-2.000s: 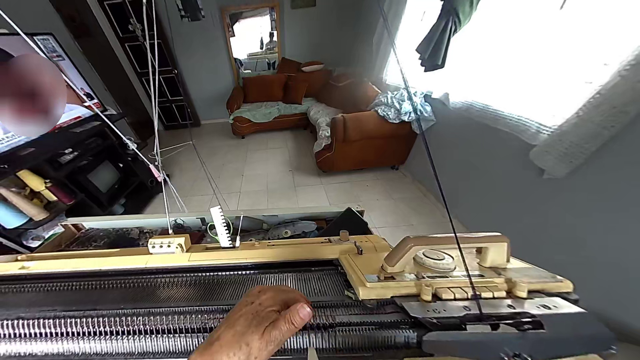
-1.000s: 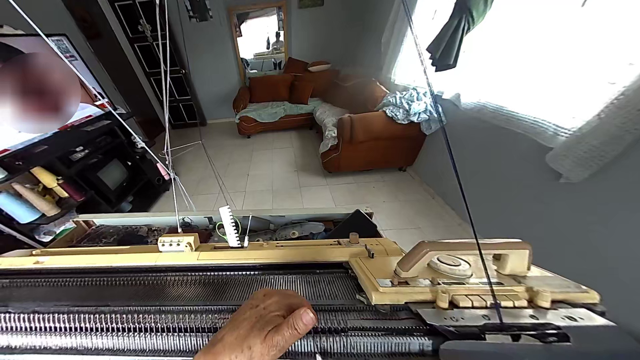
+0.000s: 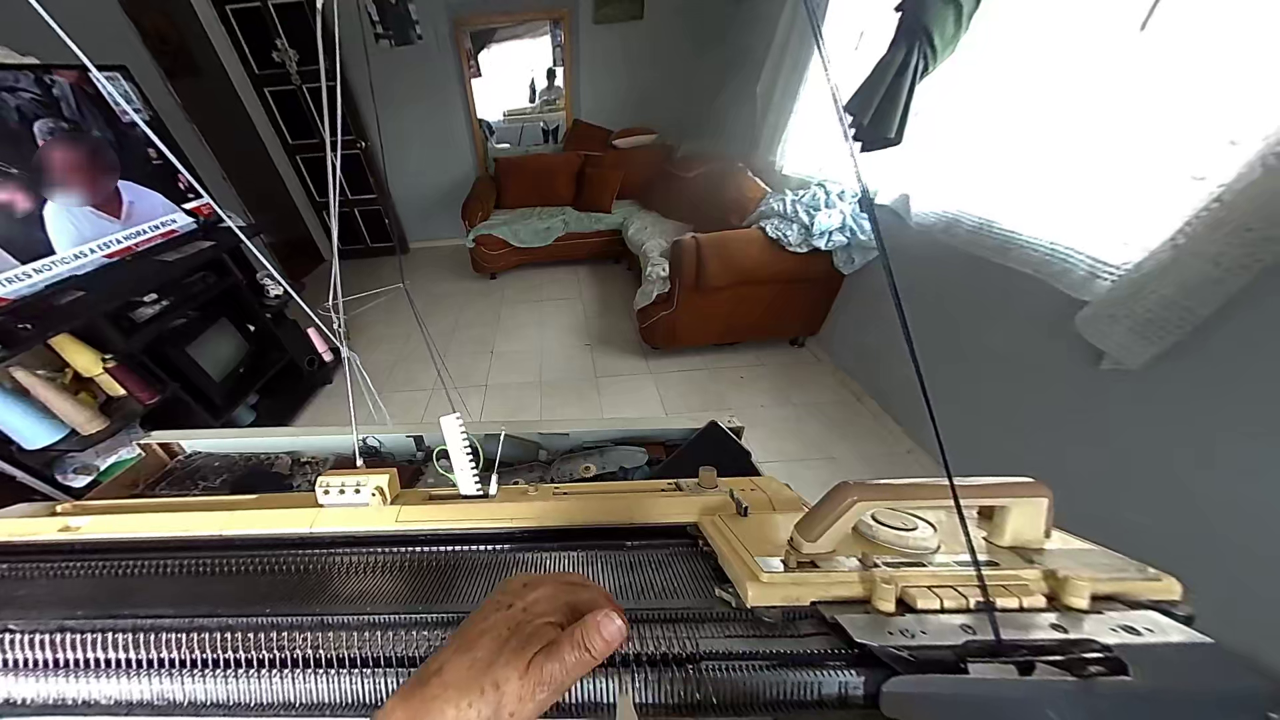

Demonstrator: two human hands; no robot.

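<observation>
A knitting machine spans the lower view, with long rows of metal needles on its needle bed (image 3: pixel 250 655). My left hand (image 3: pixel 525 645) lies palm down over the needles, thumb to the right, its other fingers bent and mostly hidden; whether it holds anything cannot be told. My right hand is not in view. A narrow pale tip (image 3: pixel 626 702) shows at the bottom edge below the left thumb. To the right sits the beige carriage (image 3: pixel 920 555) with its brown handle. Dark yarn (image 3: pixel 905 325) runs from above down into the carriage's front plate (image 3: pixel 1010 630).
White yarn strands (image 3: pixel 335 200) hang behind the machine's beige rear rail (image 3: pixel 560 508). A white toothed comb (image 3: pixel 460 455) stands there near a row counter (image 3: pixel 355 488). Beyond are an open tray of tools (image 3: pixel 590 428), yarn cones (image 3: pixel 60 400), a television (image 3: pixel 90 180) and a brown sofa (image 3: pixel 750 285).
My left hand stays over nearly the same part of the needles, in much the same pose. The picture on the television has changed.
</observation>
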